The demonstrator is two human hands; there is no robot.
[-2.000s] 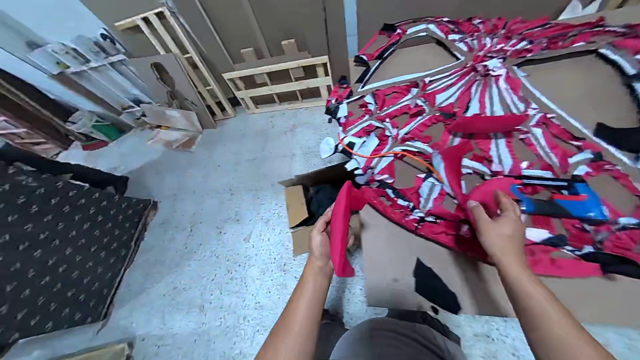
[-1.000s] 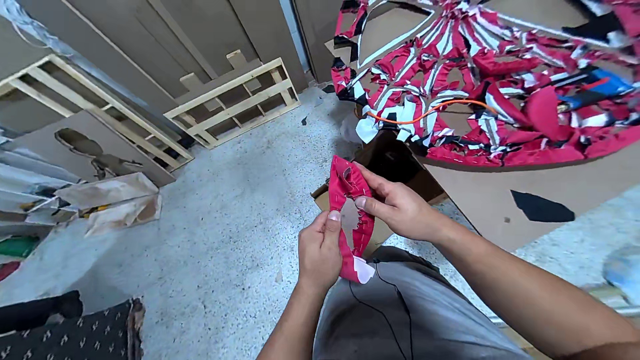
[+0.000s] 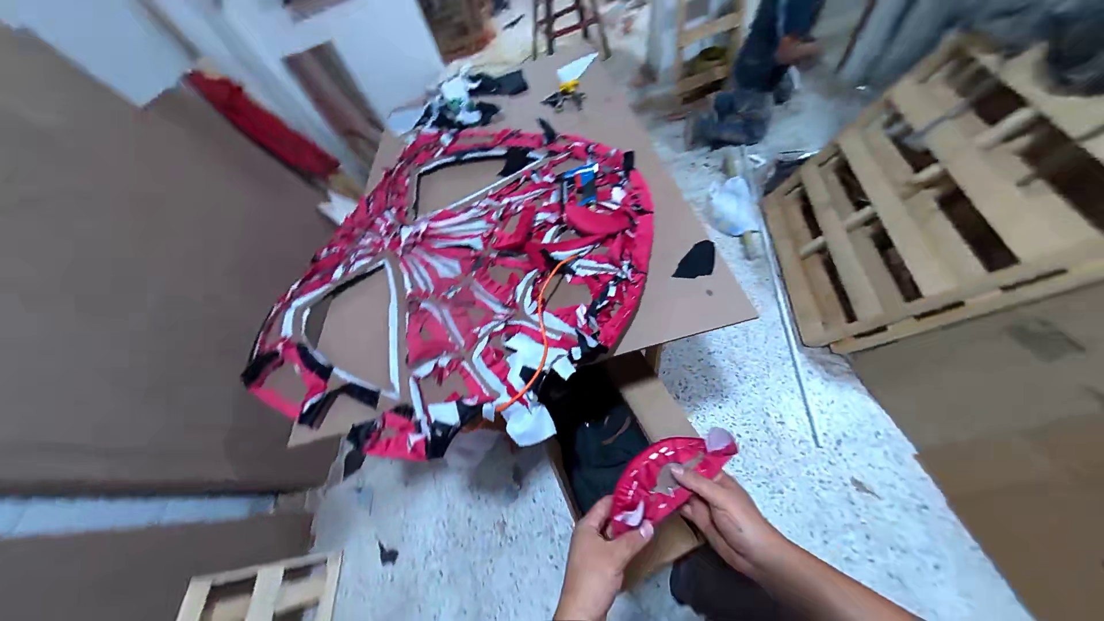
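Observation:
A half-round piece covered in red fabric (image 3: 636, 474), its folded edge puckered, is held between my two hands. My left hand (image 3: 601, 552) pinches its lower left end; my right hand (image 3: 720, 513) grips its right side, thumb on the bare middle. Behind them, a large openwork panel wrapped in red, white and black fabric (image 3: 448, 259) lies on a brown board (image 3: 681, 306). A blue tool (image 3: 586, 183), a loose red piece (image 3: 597, 221) and an orange hose (image 3: 542, 319) rest on the panel.
An open cardboard box (image 3: 660, 405) with dark cloth stands beneath the board's near edge. Wooden frames (image 3: 914, 216) lean at right, near a thin metal rod (image 3: 793, 345) on the floor. A black scrap (image 3: 695, 260) lies on the board. A person's legs (image 3: 759, 69) are at the back.
Both hands now hold the red piece; two seconds ago my right hand was at the large panel. The piece has been turned between the hands. The view has swung strongly to the right.

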